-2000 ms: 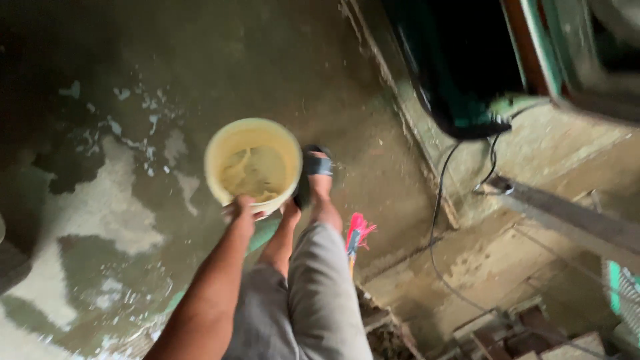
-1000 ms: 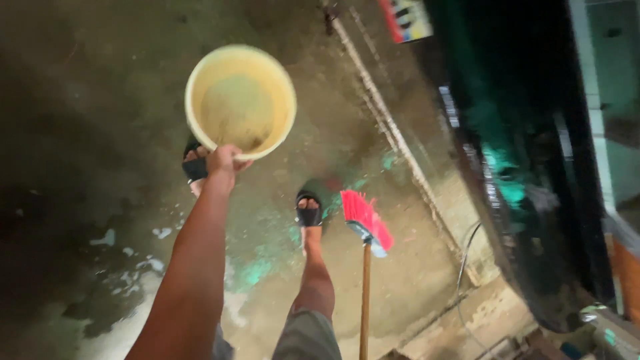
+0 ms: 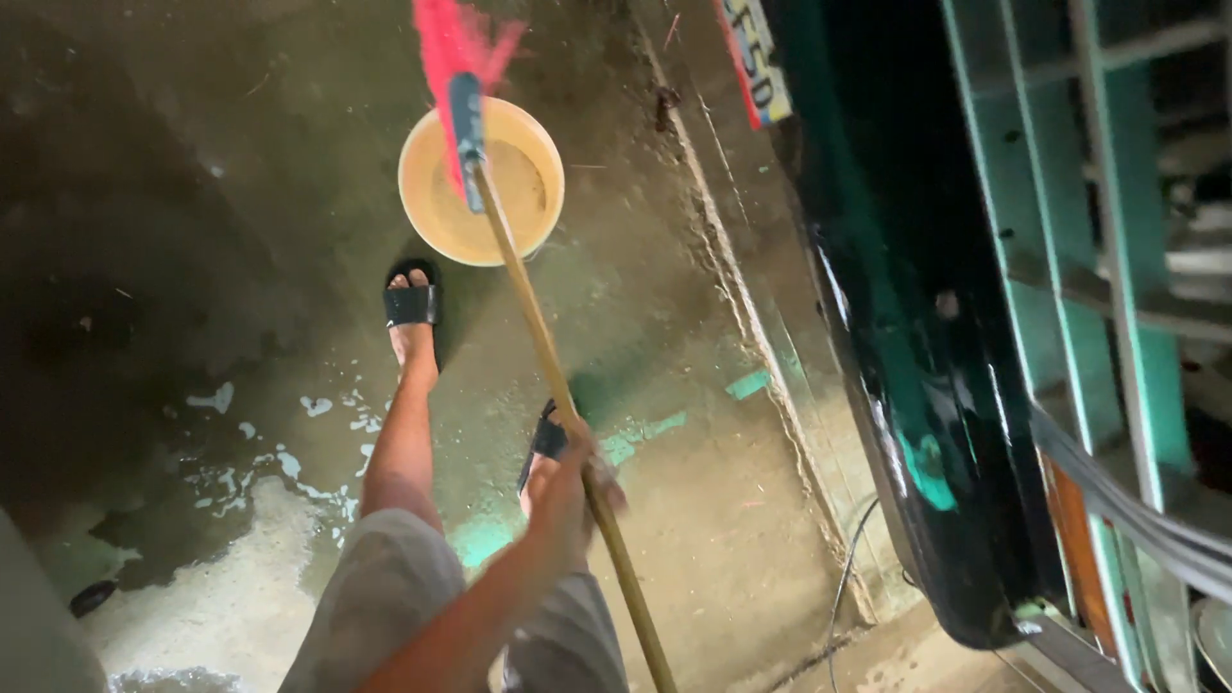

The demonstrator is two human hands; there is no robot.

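Note:
My left hand is closed around the wooden handle of a broom, and its forearm reaches in from the lower left. The broom's blurred red bristles and dark grey head are at the far end, overlapping the left part of a round, cream-coloured plastic bucket in the view. The bucket is on the wet floor ahead of my feet, with a shallow layer of cloudy liquid inside. My right hand is not in view.
My feet in black slide sandals stand on wet concrete. Foamy patches lie at left. A raised seam runs along the floor. To the right are a glossy dark vehicle bumper, metal bars and a black cable.
My left hand has let go of the bucket and now grips the broom. The broom has moved from beside my right foot to over the bucket in view.

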